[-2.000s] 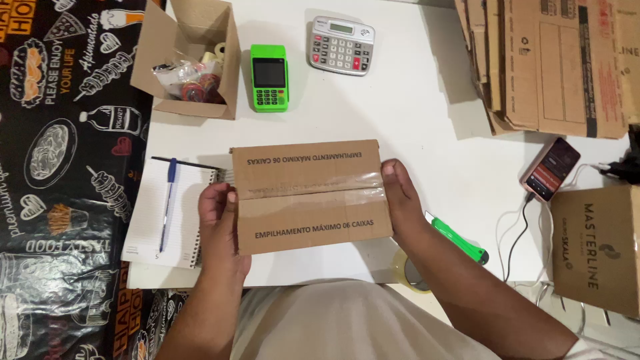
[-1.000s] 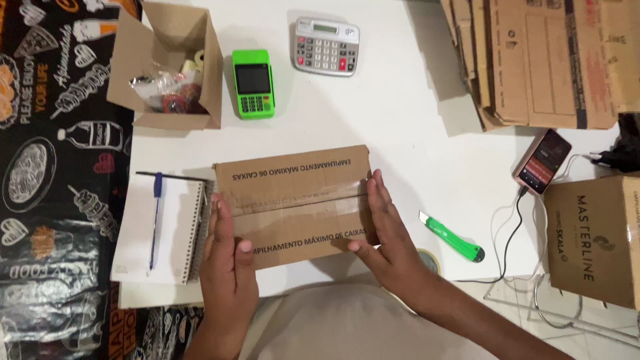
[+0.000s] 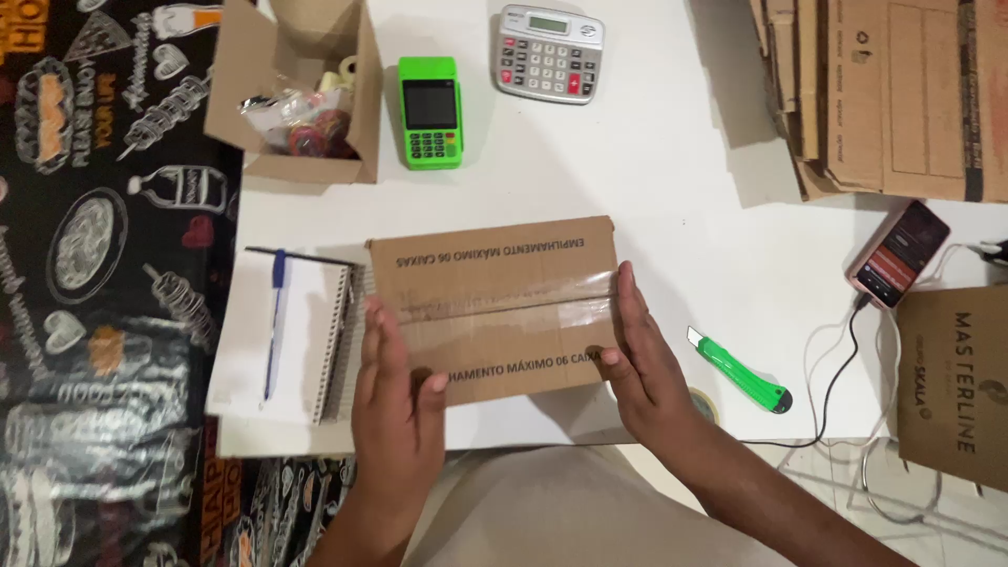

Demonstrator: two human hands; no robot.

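A cardboard box (image 3: 504, 315) lies on the white table (image 3: 551, 189), its two top flaps meeting under clear tape. Printed words run along both flaps. My left hand (image 3: 402, 386) is at the box's left side, fingers extended and thumb over the near flap. At the right side my right hand (image 3: 646, 354) is held upright, fingers straight, thumb near the box's lower right corner. Both hands are close against the box; whether the palms press on it cannot be told. Right of my right hand lies a green utility knife (image 3: 744, 374) with its blade out. A tape roll (image 3: 703, 405) is partly hidden by my right wrist.
A spiral notebook (image 3: 307, 339) with a blue pen (image 3: 275, 323) lies left. Behind are an open carton (image 3: 354, 102) holding small items, a green card terminal (image 3: 431, 114) and a calculator (image 3: 549, 55). Flattened cardboard (image 3: 882, 102), a cabled phone (image 3: 899, 253) and another carton (image 3: 957, 378) stand right.
Two seconds ago my hands gripped the box by its ends, raised toward me. It now rests lower on the table, and my fingers have straightened along its sides.
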